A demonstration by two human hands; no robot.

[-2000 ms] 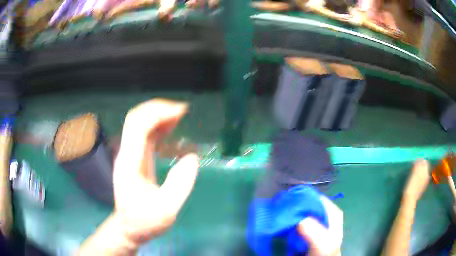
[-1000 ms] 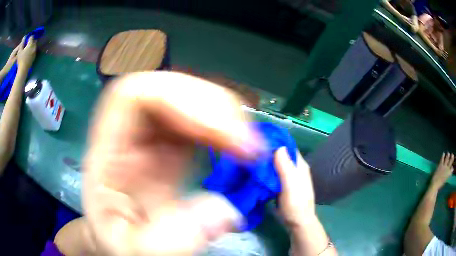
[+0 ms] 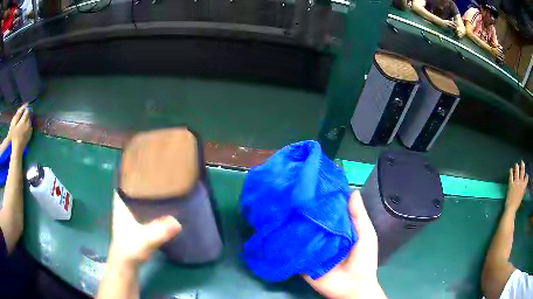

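My left hand (image 3: 137,236) is around the lower left side of a grey speaker (image 3: 196,225), thumb across its front. The speaker's wood-grain top (image 3: 161,162) faces up and is slightly blurred. My right hand (image 3: 356,257) holds a bunched blue cloth (image 3: 298,210), which hides part of the fingers. The cloth is beside the speaker, with a gap between them. A second speaker (image 3: 403,190) stands just right of my right hand, its black end with round feet facing up.
A white bottle (image 3: 52,193) stands at left on the green bench (image 3: 87,157). Two speakers (image 3: 386,99) stand beyond the bench edge, right of a green post (image 3: 359,58). Other persons' arms reach in at left (image 3: 14,169) and right (image 3: 502,233). More people are at the upper right.
My left hand has moved away from the cloth and taken hold of the wood-topped speaker. My right hand keeps the cloth, now bunched higher. The view has turned.
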